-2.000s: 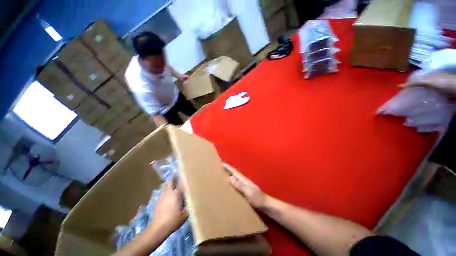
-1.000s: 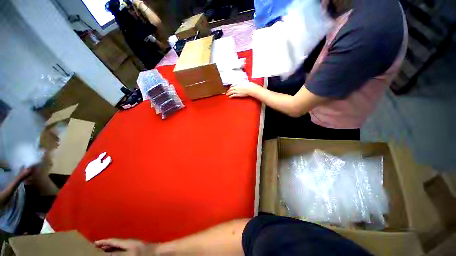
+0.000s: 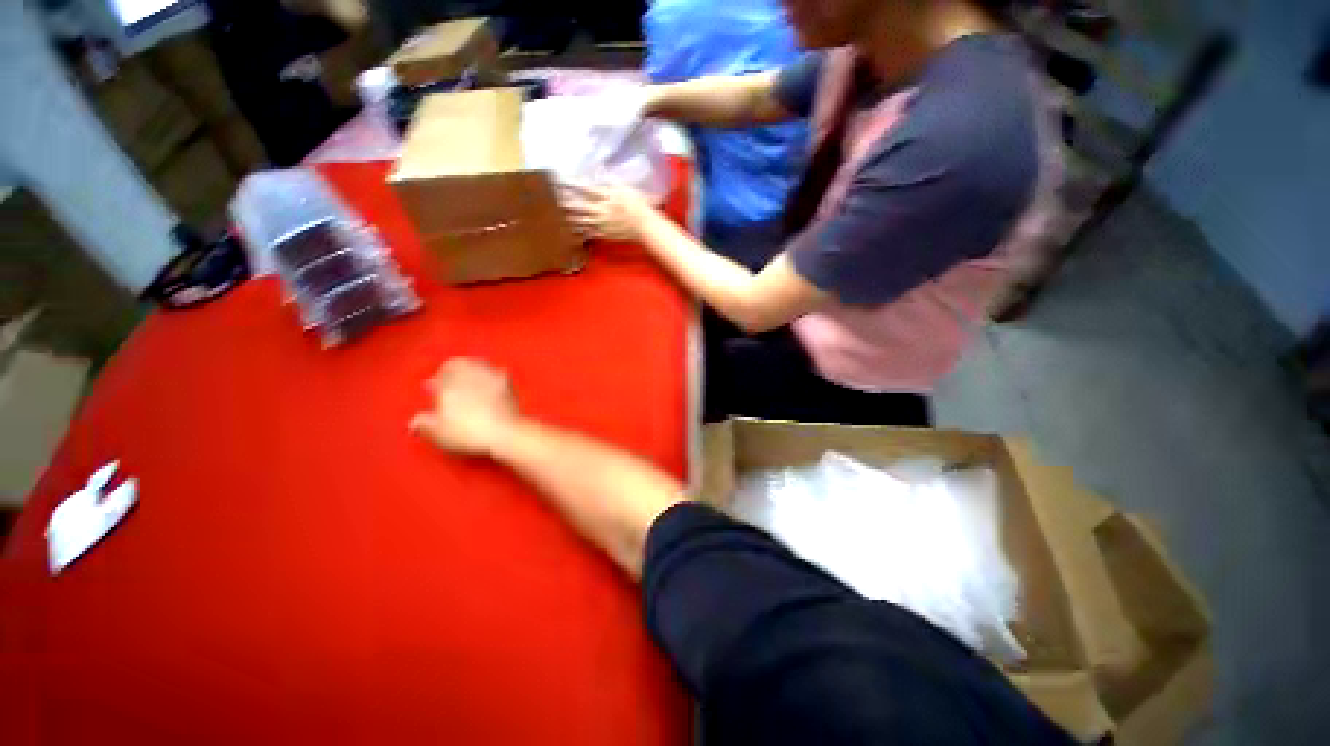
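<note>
My right hand is bare and empty, low over the red table cloth, with the thumb apart from the fingers. The fingers are a little blurred, and I cannot tell if they touch the cloth. A stack of bubble-wrapped products, dark under clear wrap, lies beyond my hand to the upper left, apart from it. My left hand is out of the picture.
A small carton stands at the far side, with white sleeves handled by a person in grey and pink. An open carton of whitish bags is right of the table. A white glove lies left, a black object at the far edge.
The view has swung right. My right hand has moved off the shipping carton's flap and forward over the cloth towards the stack. My left hand and the shipping carton have left the picture.
</note>
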